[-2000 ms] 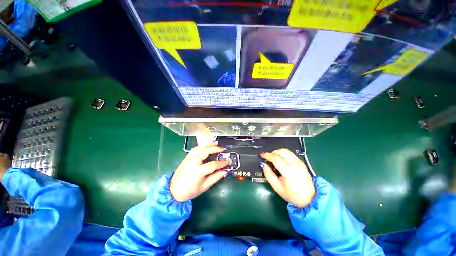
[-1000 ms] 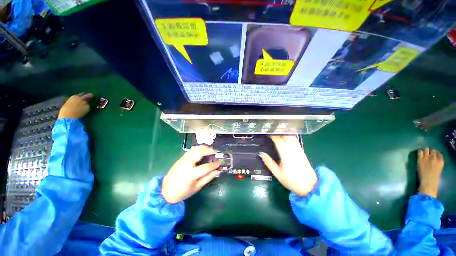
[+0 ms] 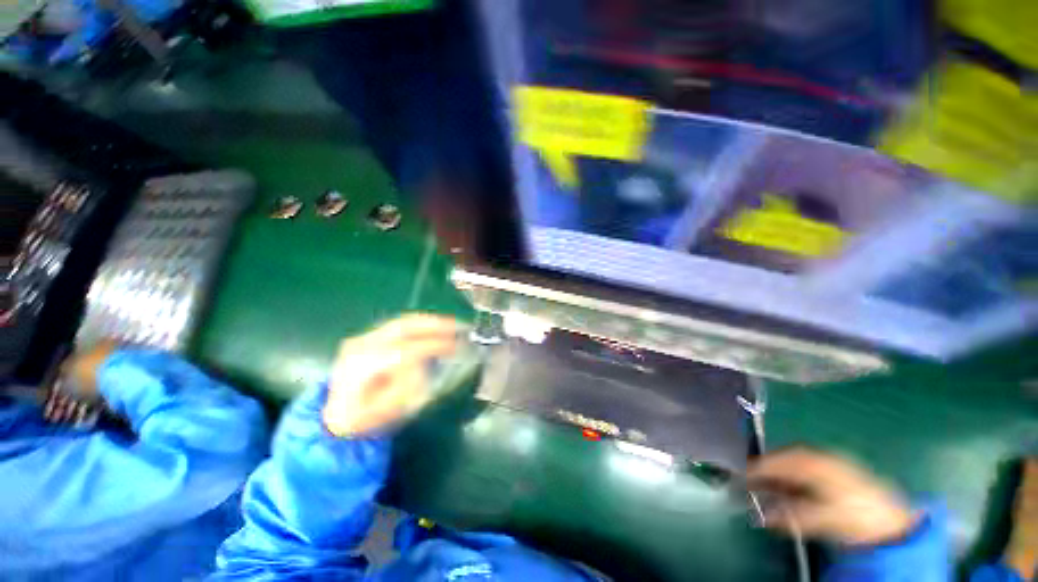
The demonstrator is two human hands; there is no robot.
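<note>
The view is tilted and blurred. My left hand (image 3: 393, 373) is off the left end of the black fixture plate (image 3: 558, 381), fingers towards its upper left corner. A small shiny shape lies by those fingertips; I cannot tell whether the hand holds it. My right hand (image 3: 829, 496) is past the plate's lower right corner, beside the pale cable (image 3: 795, 540), fingers curled and blurred; whether it holds anything is unclear. No unit shows on the visible part of the plate. A white patch (image 3: 528, 326) lies at its upper left.
Three small units (image 3: 330, 204) lie in a row on the green mat. The grey tray (image 3: 146, 284) and a dark tray of parts are at left, with a neighbour's blue sleeve (image 3: 171, 438) in front. The acrylic guard (image 3: 672, 332) and large display (image 3: 728, 273) overhang the plate. Another person's hand is cut off at right.
The view has swung, shifting the bench scene. My hands have left the plate, the left outward to the left, the right outward to the right. The unit no longer shows on the plate. A third unit shows at left.
</note>
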